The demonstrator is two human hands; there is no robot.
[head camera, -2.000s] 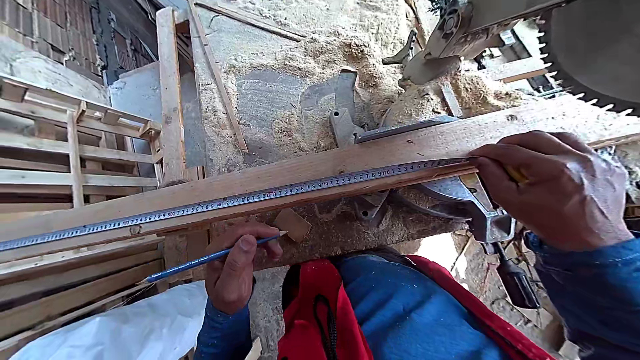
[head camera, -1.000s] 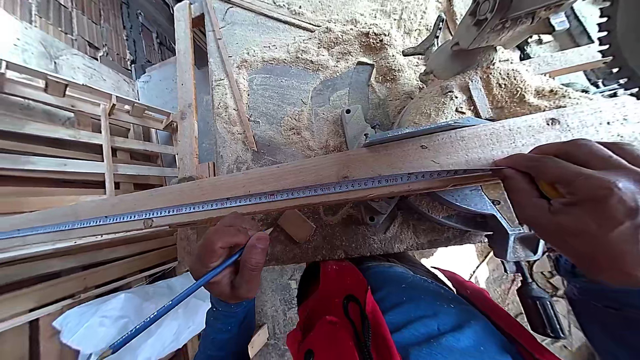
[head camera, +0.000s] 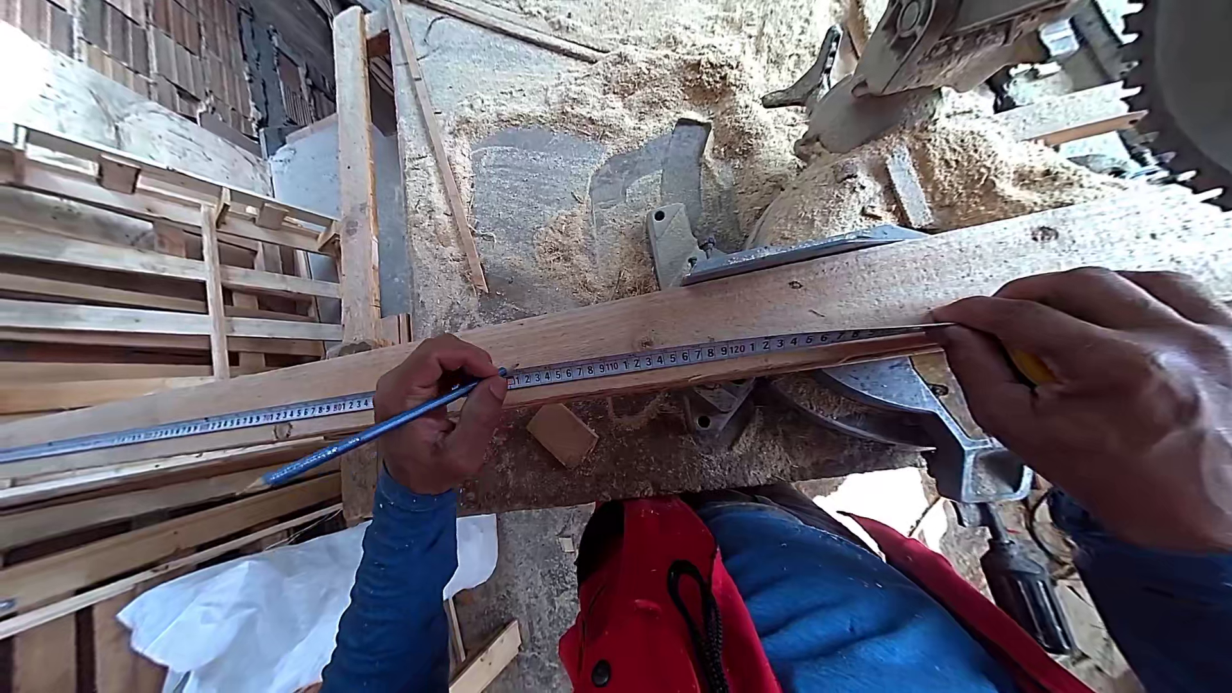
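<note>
A long wooden board (head camera: 597, 322) lies across the miter saw's base and the bench. Along its near edge stretches a metal tape measure blade (head camera: 674, 357). My left hand (head camera: 441, 414) grips a blue pencil (head camera: 356, 441), whose upper end meets the board beside the tape; the fingers partly cover the tape. My right hand (head camera: 1107, 385) pinches the tape blade at the right, with something yellow, probably the tape's case, mostly hidden in the palm. Behind the board stands the saw's metal fence (head camera: 804, 254).
A toothed circular saw blade (head camera: 1189, 87) is at the upper right. Sawdust (head camera: 664, 96) covers the bench behind the board. A small wood block (head camera: 562, 435) lies near the front edge. Wooden pallets (head camera: 115, 318) stand at the left, above white sheeting (head camera: 260, 602). The saw's black handle (head camera: 1028, 587) sticks out below.
My left hand has moved up from below the board onto its near edge, with the pencil still in it. My right hand still pinches the tape.
</note>
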